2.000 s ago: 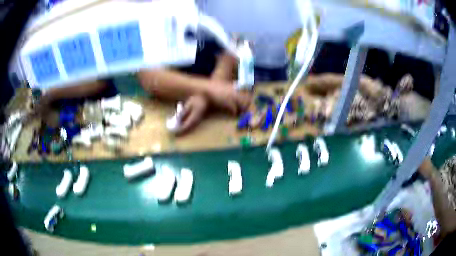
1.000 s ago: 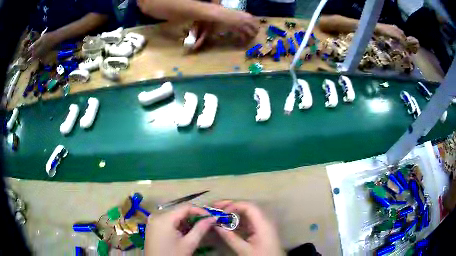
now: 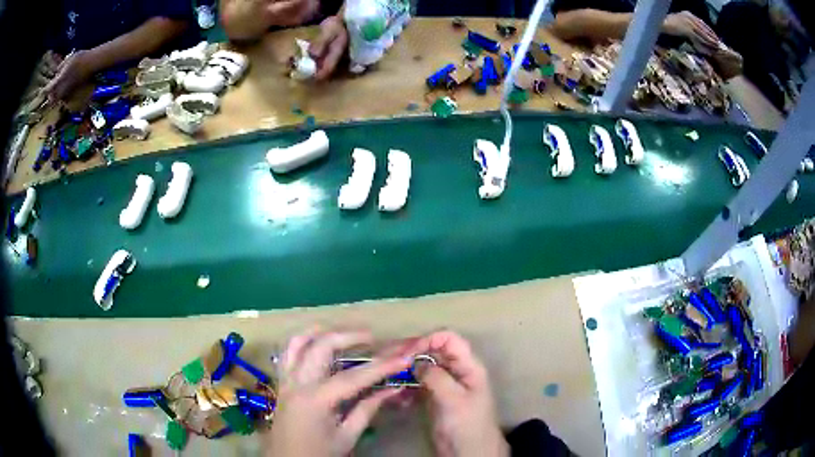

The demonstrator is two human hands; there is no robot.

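My left hand (image 3: pixel 326 388) and my right hand (image 3: pixel 456 393) are together at the bottom centre. They hold a white housing with a blue battery (image 3: pixel 402 376) in its opening between the fingers, and the fingers hide much of it. Left of my left hand, a pile of wired sets (image 3: pixel 210 397) with blue cells, green boards and brown parts lies on the tan bench (image 3: pixel 527 339).
The green conveyor belt (image 3: pixel 268 259) crosses ahead with white housings (image 3: pixel 395 180). A grey metal post (image 3: pixel 746 201) and a white hanging cable (image 3: pixel 511 89) stand in front. More wired sets (image 3: pixel 706 357) lie on a clear liner at right. People's hands (image 3: pixel 332 46) work across the belt.
The housings on the belt have shifted slightly right on the left and centre. My fingers have closed further over the housing. The tweezers seen before are no longer visible.
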